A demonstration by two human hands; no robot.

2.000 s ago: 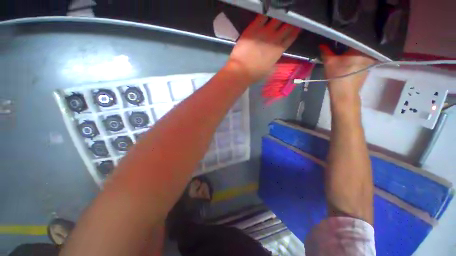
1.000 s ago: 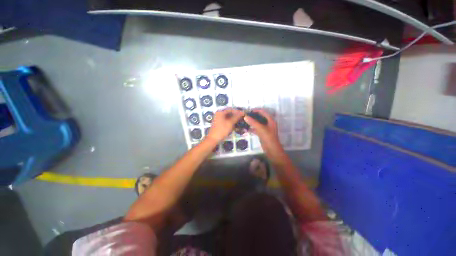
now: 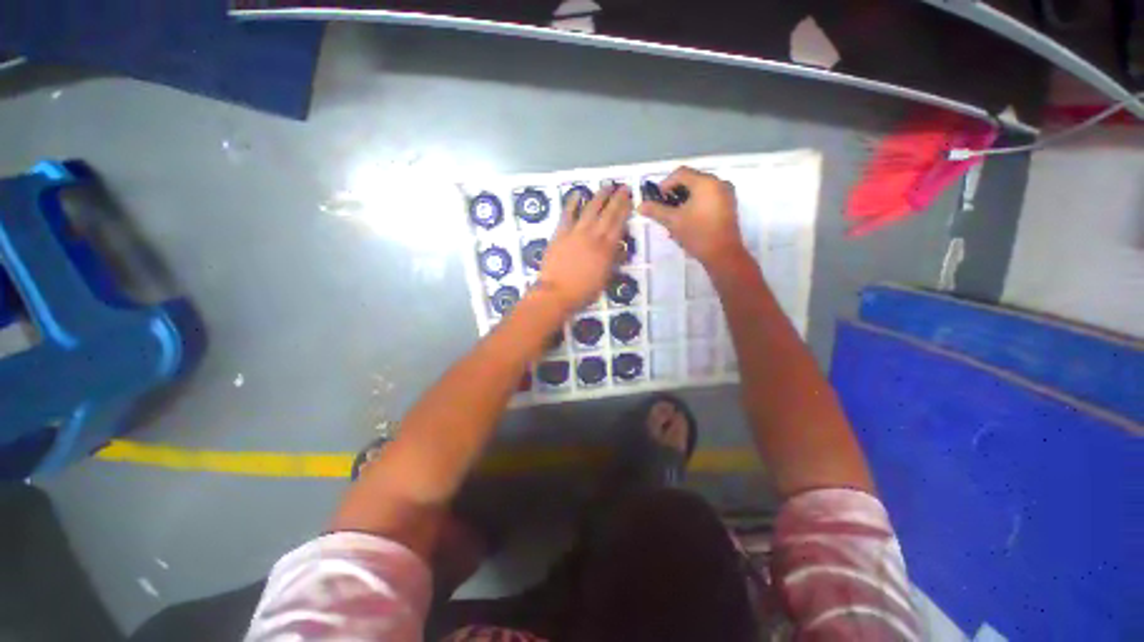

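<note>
A white blister tray (image 3: 790,270) lies flat on the floor, with round black electronic units (image 3: 588,331) in its left and middle pockets and bare pockets at its right. My right hand (image 3: 705,216) holds a black unit (image 3: 667,193) over the tray's far row. My left hand (image 3: 587,251) lies over the tray just left of it, palm down, covering some units; whether its fingers grip one is hidden.
A dark shelf with a pale edge (image 3: 627,44) crosses the top. Blue boards (image 3: 991,439) stand at the right, a blue plastic stool (image 3: 75,314) at the left. A red tag (image 3: 916,169) and white cable (image 3: 1048,136) hang at upper right. My feet are near the tray.
My hands came down from the shelf to the tray, then moved from its middle to its far row. More units now show in the middle columns.
</note>
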